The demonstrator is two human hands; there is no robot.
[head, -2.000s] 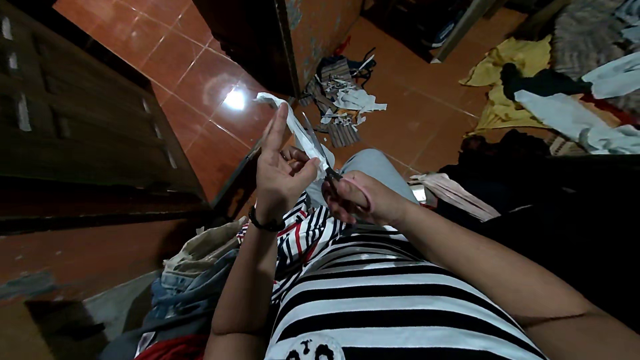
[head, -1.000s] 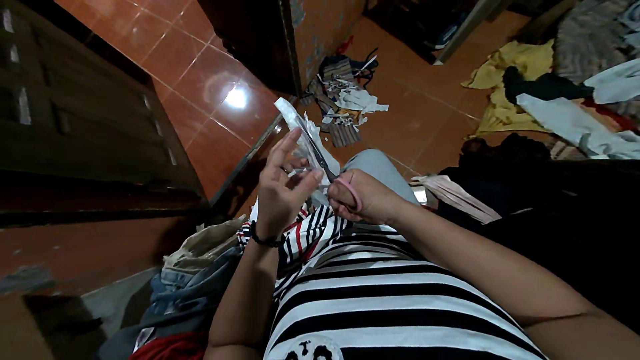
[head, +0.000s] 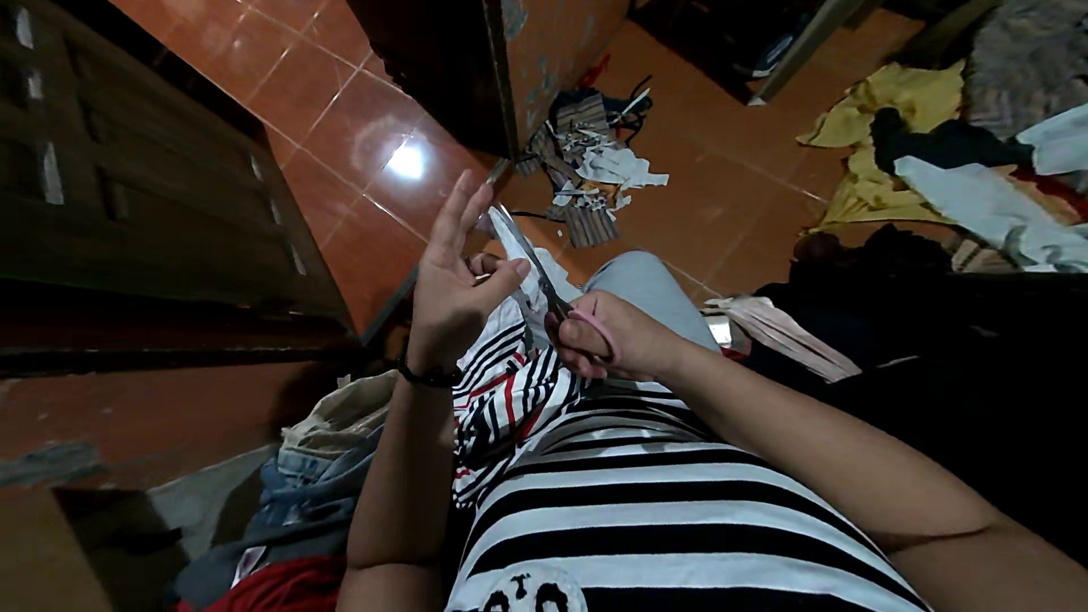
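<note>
My right hand (head: 599, 336) grips a pair of scissors (head: 551, 289) by the pink handles, its blades pointing up and left along a white cloth (head: 544, 274). Whether the blades are fully closed is hard to tell. My left hand (head: 463, 272), with a dark bracelet at the wrist, is just left of the blades; thumb and a bent finger come near each other at the cloth's edge and the other fingers stretch upward. It seems to pinch the white cloth, though the contact is partly hidden. A striped cloth with red lines (head: 510, 391) lies on my lap below both hands.
A pile of cloth scraps (head: 586, 170) lies on the tiled floor beside a wall corner. Folded clothes (head: 323, 459) are stacked at lower left. Yellow and white cloths (head: 901, 110) spread at upper right, with dark fabric (head: 935, 365) below. A wooden door (head: 153, 187) stands at left.
The white cloth's upper end, which reached up past my left fingertips, now sits lower, beside the blades. My left hand has turned, with its fingers more upright. The scissors stay in my right hand.
</note>
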